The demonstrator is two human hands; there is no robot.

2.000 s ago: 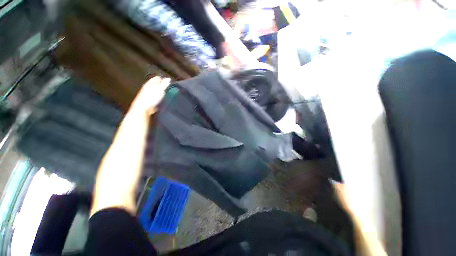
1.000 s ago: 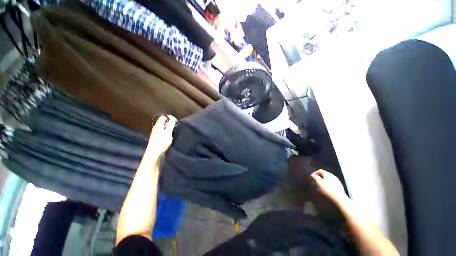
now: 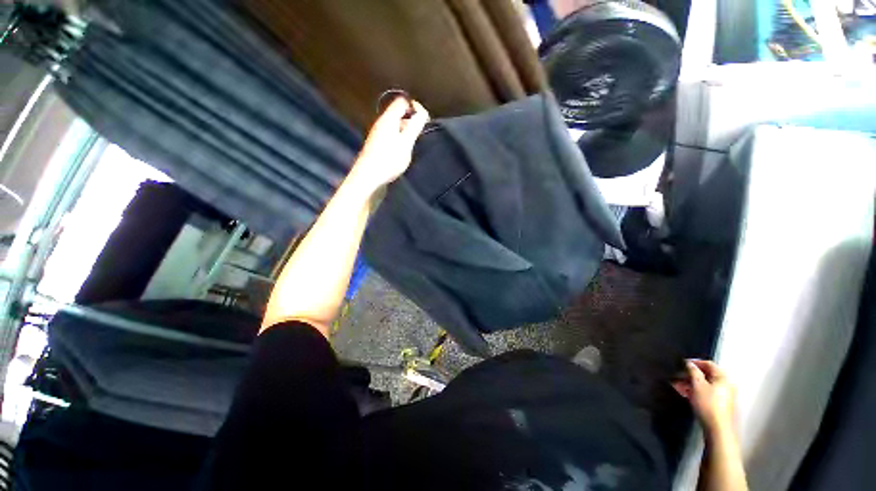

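A dark grey suit jacket (image 3: 499, 211) hangs from a thin dark clothes hanger (image 3: 395, 95) in front of me, with its lapels and a sleeve showing. My left hand (image 3: 396, 139) is shut on the hanger's hook, above the jacket's neck. My right hand (image 3: 706, 388) is low beside the white table's edge, away from the jacket. Its fingers are partly curled, and whether they hold anything is too small to tell.
A row of grey jackets (image 3: 211, 115) and brown garments (image 3: 384, 48) hangs at the upper left. More dark clothes (image 3: 154, 360) lie at the lower left. A black fan (image 3: 612, 81) stands behind the jacket. The white table (image 3: 797, 259) is at right, with the black pressing board (image 3: 850, 422) at its edge.
The view has turned left. The brown and grey garments and the fan look nearer, and more dark clothes show at lower left. My left hand still holds up the jacket.
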